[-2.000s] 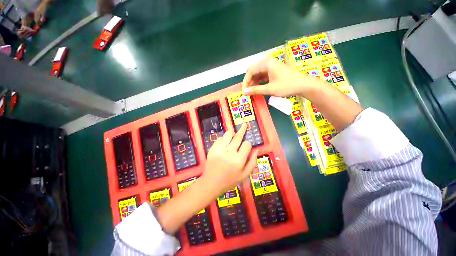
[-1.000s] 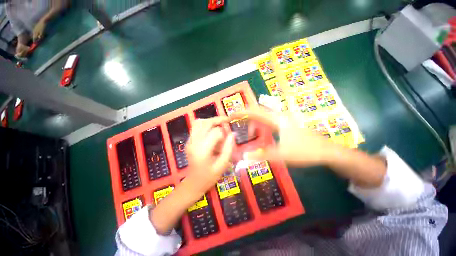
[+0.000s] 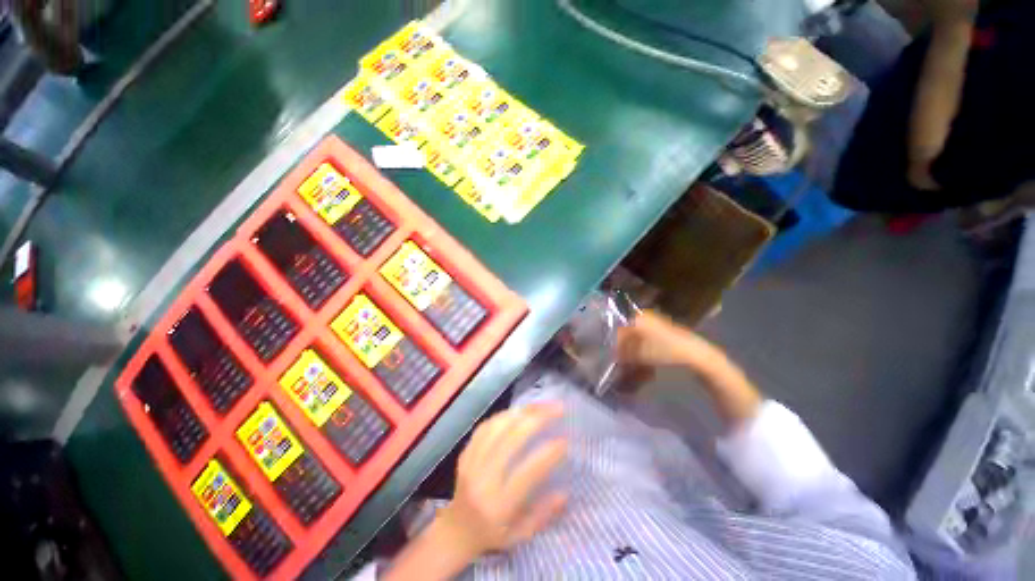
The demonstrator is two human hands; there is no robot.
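Observation:
The red tray [image 3: 513, 316] lies tilted on the green bench with two rows of black keypad phones. Every phone in the near row carries a yellow label [image 3: 417, 276]. In the far row only the top end phone has a yellow label [image 3: 330, 193]; the others show bare dark screens [image 3: 241, 293]. My left hand [image 3: 511, 474] is blurred, over my lap beside the tray, with fingers apart and empty. My right hand [image 3: 661, 346] is below the bench edge, its fingers closed on clear crinkled plastic [image 3: 609, 329]; the fingertips are partly blurred.
Yellow label sheets [image 3: 471, 123] lie beyond the tray, with a white slip [image 3: 397, 156] beside them. A brown open box [image 3: 706, 244] is below the bench edge. A person's arm [image 3: 942, 97] shows at upper right. A red phone [image 3: 25, 272] is on the conveyor at left.
The view has turned right, so the tray appears further left and more tilted. Both hands have left the tray; my right hand has moved past the bench edge and my left hand towards my lap.

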